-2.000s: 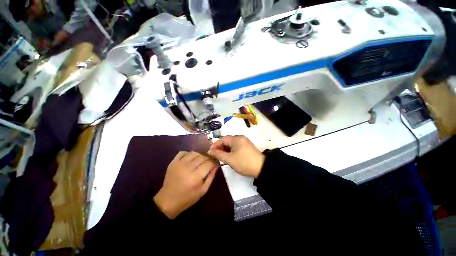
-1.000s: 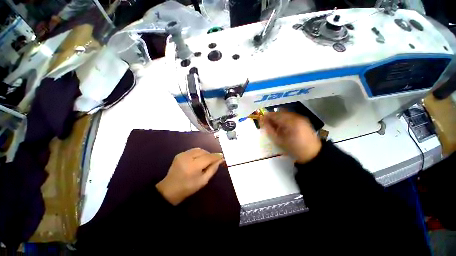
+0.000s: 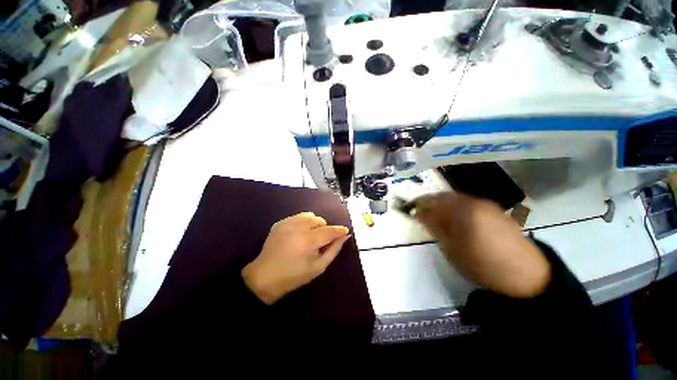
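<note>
The dark plum cut panel (image 3: 245,215) lies flat left of the needle of the white sewing machine (image 3: 519,96). My left hand (image 3: 301,252) lies on the panel and pinches its right-hand edge just in front of the presser foot area. My right hand (image 3: 482,241) is blurred, under the machine arm right of the needle. A small dark object (image 3: 407,208) shows at its fingertips, too blurred to name surely, perhaps the thread snips. A small yellow piece (image 3: 368,220) lies on the machine bed near the needle.
A black rectangle (image 3: 486,182), perhaps a smartphone, and a small brown square (image 3: 520,214) lie under the arm. Dark plum pieces (image 3: 93,126) lie on cardboard at left, beside white pieces (image 3: 167,85). A ruler strip (image 3: 423,329) runs along the front table edge.
My right hand left the panel edge, reached under the arm to the yellow-orange snips, and now holds a small dark object nearer the needle. My left hand stays on the edge. The view has shifted closer.
</note>
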